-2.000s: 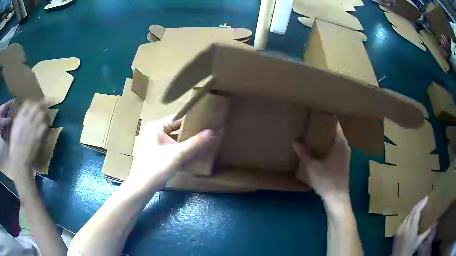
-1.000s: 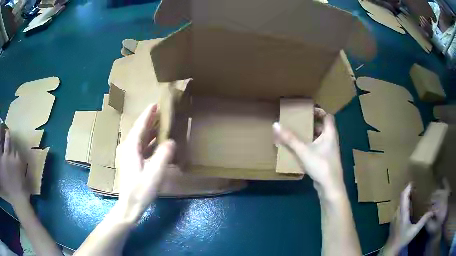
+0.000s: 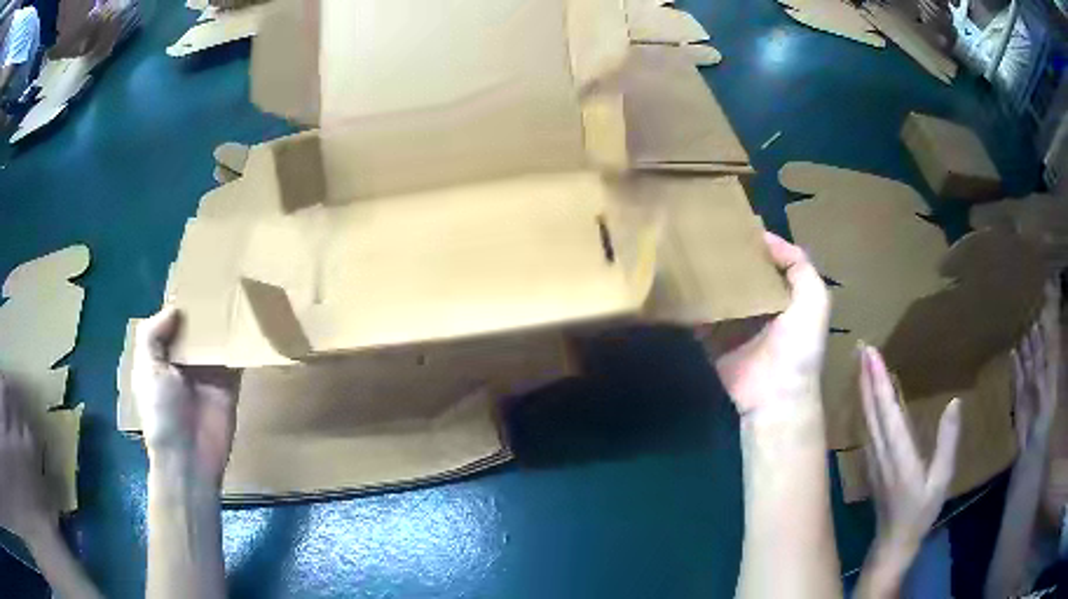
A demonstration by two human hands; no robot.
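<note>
A part-folded box (image 3: 469,252) is held above a stack of flat box blanks (image 3: 351,439). Its side panels lie spread out to the left and right, and small corner flaps stand up. The lid panel (image 3: 457,70) reaches to the top edge of the picture. My left hand (image 3: 187,392) grips the left side panel at its near corner, thumb on top. My right hand (image 3: 782,339) grips the outer edge of the right side panel, fingers partly hidden. The middle of the box is blurred.
On the right are a flat blank (image 3: 861,234), a closed box (image 3: 951,155) and another person's hands (image 3: 908,462). At the left edge another person's hand (image 3: 24,451) lies by a blank (image 3: 47,310). More cardboard lies at the far side.
The side walls that stood folded in are now spread outward. My left hand has moved left and my right hand slightly right. The whole view has shifted, and the pale pole has left it.
</note>
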